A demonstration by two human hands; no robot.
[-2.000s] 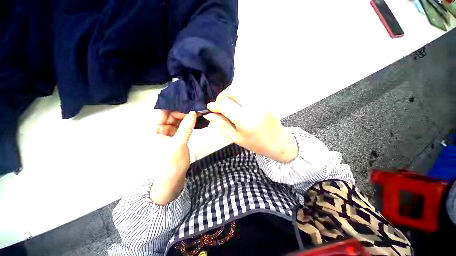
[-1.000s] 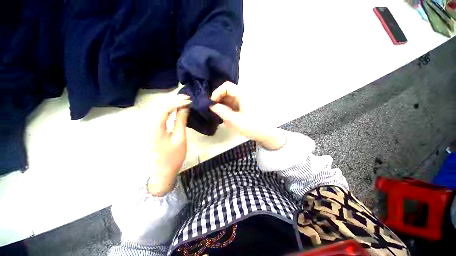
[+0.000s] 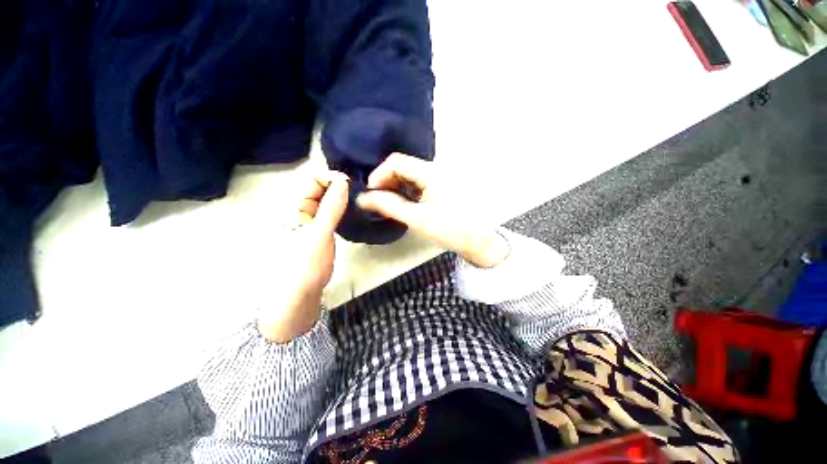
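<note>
The dark navy jacket (image 3: 199,100) covers the left and upper left of the table. Its puffy sleeve (image 3: 376,82) hangs toward me and ends in a dark cuff (image 3: 374,228) close to the table's front edge. My left hand (image 3: 317,231) is at the cuff's left side, thumb and finger pinched together at its edge. My right hand (image 3: 413,204) is at the cuff's right side with fingers bent over the fabric. The fingertips of both hands are a short way apart. Any thread or small tool between them is too small to tell.
The white table (image 3: 544,91) runs under the jacket. A phone with a red edge (image 3: 698,36) lies at the upper right, with small green items (image 3: 785,25) beyond it. A red stool (image 3: 745,362) stands on the speckled grey floor (image 3: 653,245) at the right.
The cuff, spread flat to the left two seconds ago, now hangs rounded and dark below the fingers. My hands have moved up slightly and their fingertips have parted.
</note>
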